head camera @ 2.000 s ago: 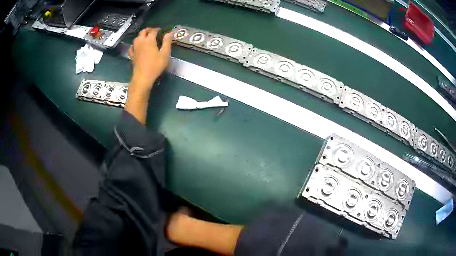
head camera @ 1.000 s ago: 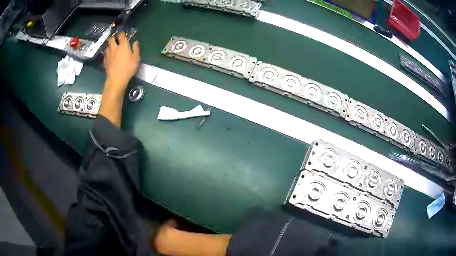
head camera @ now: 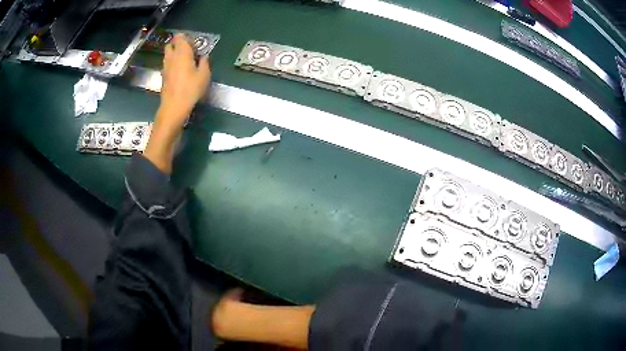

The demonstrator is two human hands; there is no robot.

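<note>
My left hand (head camera: 184, 77) is at the left machine, its fingertips on the near edge of a four-seat fixture plate (head camera: 200, 45) that lies partly within the machine's opening. The hand covers part of this plate. My right hand (head camera: 230, 312) is low, near the bench's front edge, blurred, with its fingers hard to make out. A long row of fixture plates (head camera: 422, 101) lies end to end to the right of my left hand, with a gap between. Two paired plates (head camera: 477, 236) lie side by side at the near right.
A small fixture plate (head camera: 113, 138) lies at the near left, partly behind my wrist. A crumpled tissue (head camera: 89, 94), a twisted white wipe (head camera: 244, 140), the left machine (head camera: 96, 60), a blue-white slip (head camera: 607, 262), a red tray (head camera: 551, 9) and a far plate (head camera: 540, 48) also show.
My left hand has left the near end of the row and moved left to the machine, where a plate now shows under its fingers. My right hand stays low. The view has shifted somewhat.
</note>
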